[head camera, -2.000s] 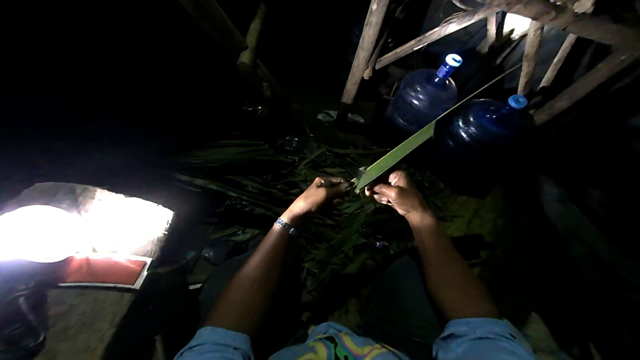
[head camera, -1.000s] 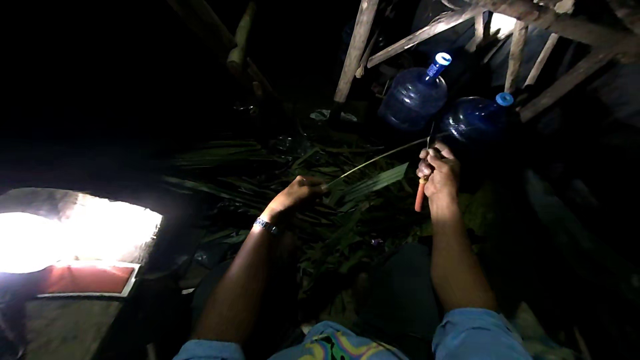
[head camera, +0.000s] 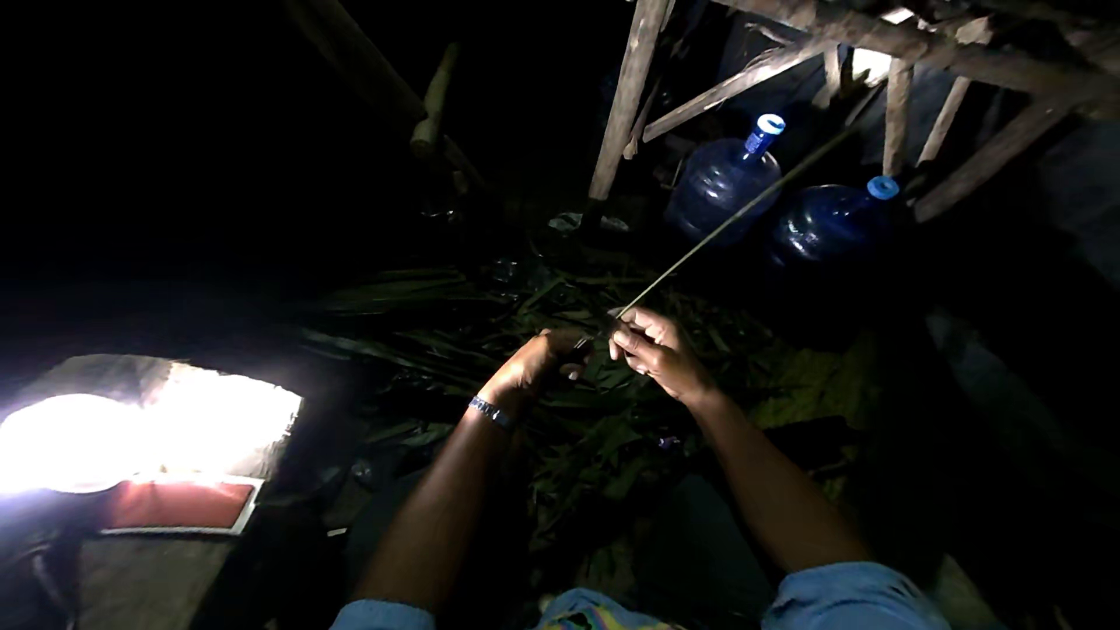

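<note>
My right hand (head camera: 654, 350) pinches the near end of a long thin leaf rib (head camera: 713, 234), which slants up and away to the right, past the water jugs. Close beside it on the left, my left hand (head camera: 547, 357) has its fingers curled at that same end; a small shiny bit shows between the hands, too dark to name. A metal-banded watch or bracelet (head camera: 490, 411) is on my left wrist. Under both hands lies a heap of long green leaf strips (head camera: 604, 455). The orange-red handle seen earlier is hidden or out of sight.
Two blue plastic water jugs (head camera: 722, 188) (head camera: 827, 229) stand beyond my right hand, below a frame of rough wooden poles (head camera: 628, 105). At the left a bright lamp (head camera: 74, 442) glares on a wooden surface beside a red panel with a white edge (head camera: 188, 505).
The broad green blade at my hands two seconds ago is no longer on the rib. My hands, apart one second ago, are close together again, and the rib now points up to the right.
</note>
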